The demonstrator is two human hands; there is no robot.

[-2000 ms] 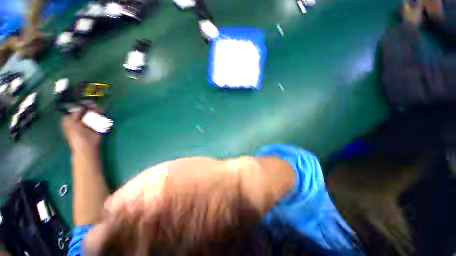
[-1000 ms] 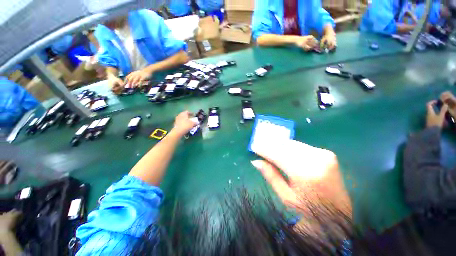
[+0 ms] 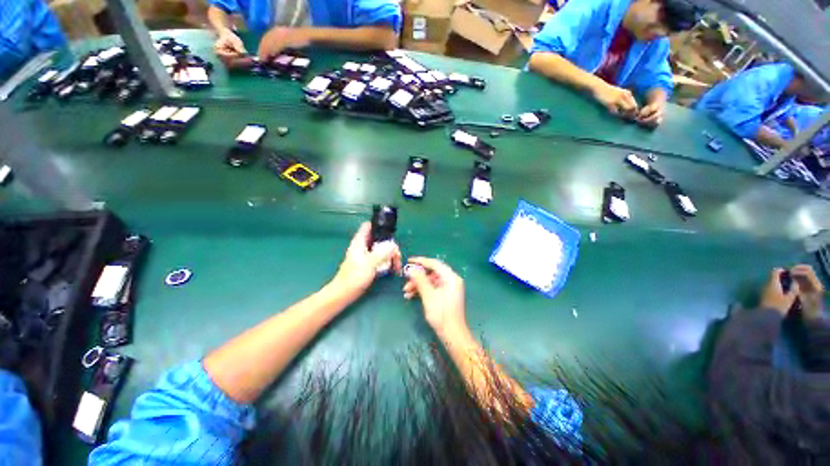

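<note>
My left hand (image 3: 362, 264) holds a black phone body (image 3: 384, 221) upright near the middle of the bench; its lower part is covered by the fingers. My right hand (image 3: 439, 289) is just right of it, thumb and forefinger pinched together on a small white part (image 3: 414, 270), close to the phone but apart from it. The blue tray (image 3: 571, 250) full of white parts lies tilted to the right of my hands.
Phones lie along the belt, one with a yellow frame (image 3: 300, 175). A phone pile (image 3: 387, 89) lies beyond. A black bin (image 3: 77, 223) is at the left, with phones beside it and an oval ring (image 3: 178, 277). Workers sit across; another person's hands (image 3: 792, 291) are at right.
My left hand has come back from the row of phones with a phone body. My right hand has left the blue tray and moved left, beside the phone. The view has shifted.
</note>
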